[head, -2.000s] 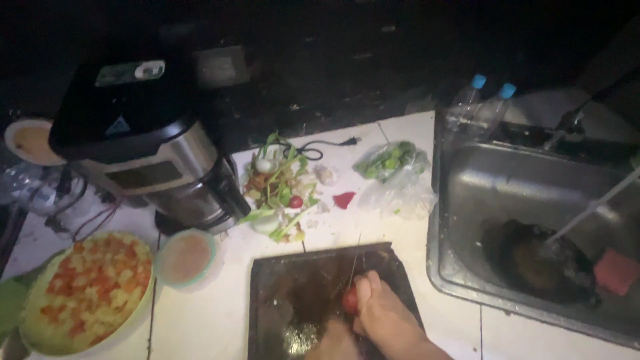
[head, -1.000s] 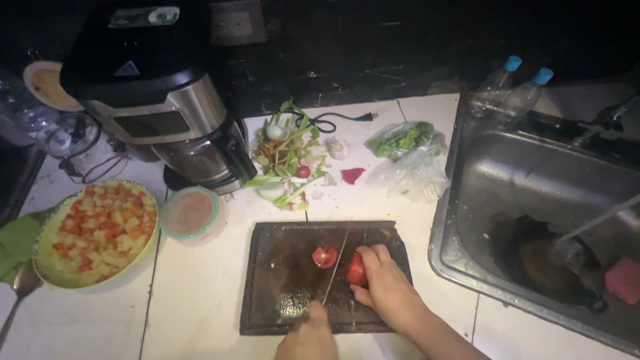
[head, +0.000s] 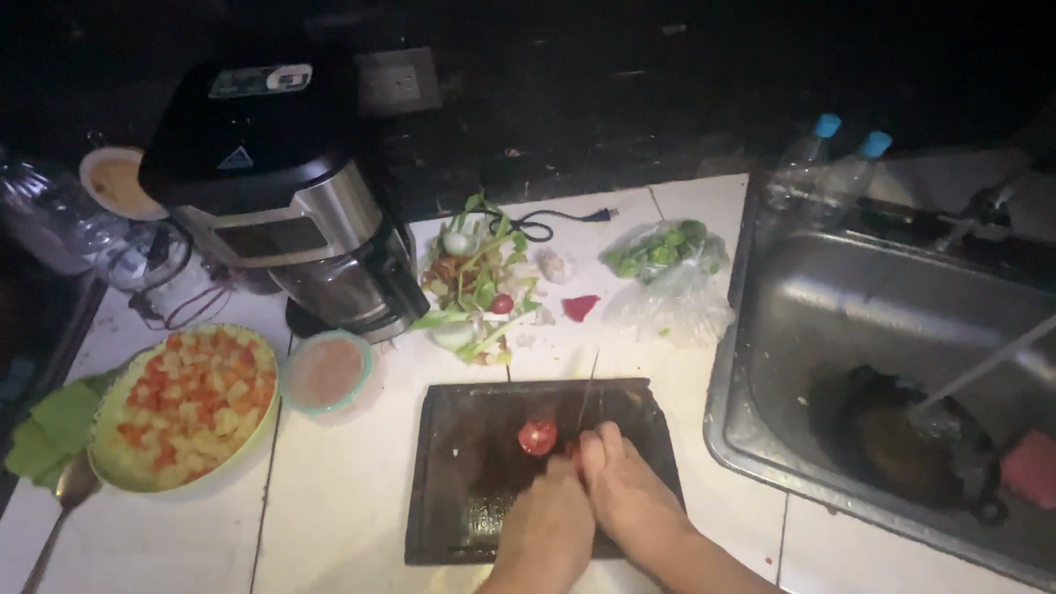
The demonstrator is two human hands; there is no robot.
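Observation:
A knife (head: 588, 388) is in my left hand (head: 546, 524), its thin blade pointing away over the dark cutting board (head: 439, 487); the hand hides its handle. Close against it, my right hand (head: 631, 487) has its fingers on a red tomato piece (head: 576, 456), mostly covered. Another cut tomato piece (head: 537, 437) lies on the board just left of the blade. Where the edge meets the tomato is hidden by the hands.
Left stand a bowl of diced vegetables (head: 194, 404), a spoon (head: 73, 487), a round lidded container (head: 327, 371) and a coffee maker (head: 289, 214). Behind the board are vegetable trimmings (head: 478, 289) and a plastic bag of greens (head: 668, 256). Water runs into the metal sink (head: 825, 330).
A second ago the hands were farther apart; my left hand has moved up and right, close to my right hand. The uncovered tomato piece, visible a second ago, lies in about the same place.

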